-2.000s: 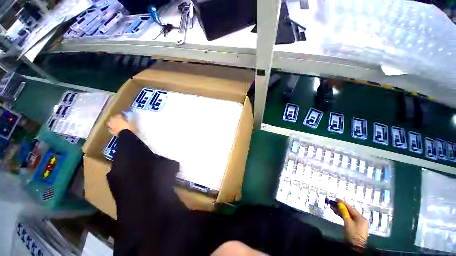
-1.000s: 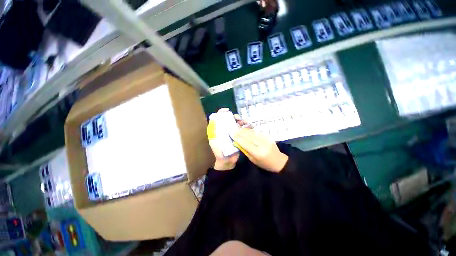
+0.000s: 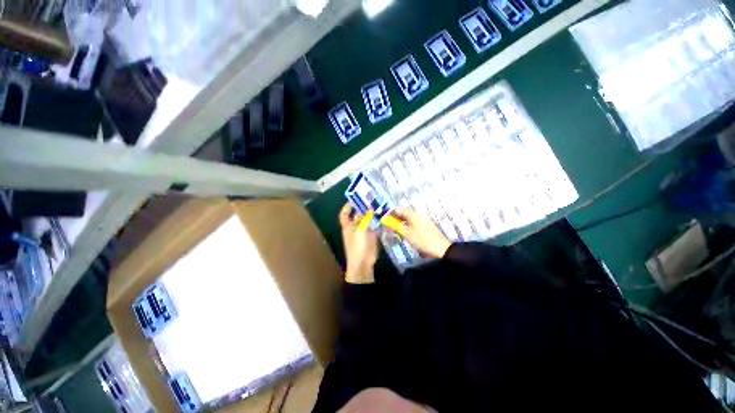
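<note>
A front panel (image 3: pixel 367 193) with a blue border and white and black pattern is held up at the centre, printed face showing. My left hand (image 3: pixel 357 244) grips its lower left side. My right hand (image 3: pixel 415 232), with yellow finger cots, touches its lower right side; whether it also holds a small insert cannot be told. The blister tray (image 3: pixel 516 173) with rows of small pale parts lies just behind and right of my hands. The open carton (image 3: pixel 286 258) stands at left, with a white interleaf sheet (image 3: pixel 230 314) and a few panels (image 3: pixel 154 309) inside.
Several panels (image 3: pixel 410 77) lie in a line on the green conveyor belt (image 3: pixel 322 68) behind the tray. Dark housings (image 3: pixel 256 129) stand on the belt's far side. A second shiny white tray (image 3: pixel 661 73) lies at right. A white frame bar (image 3: pixel 234 173) crosses above the carton.
The panel in my hands now shows its printed face instead of its pale back. My left hand came from the carton to the centre, and my right hand left the tray. The view has turned.
</note>
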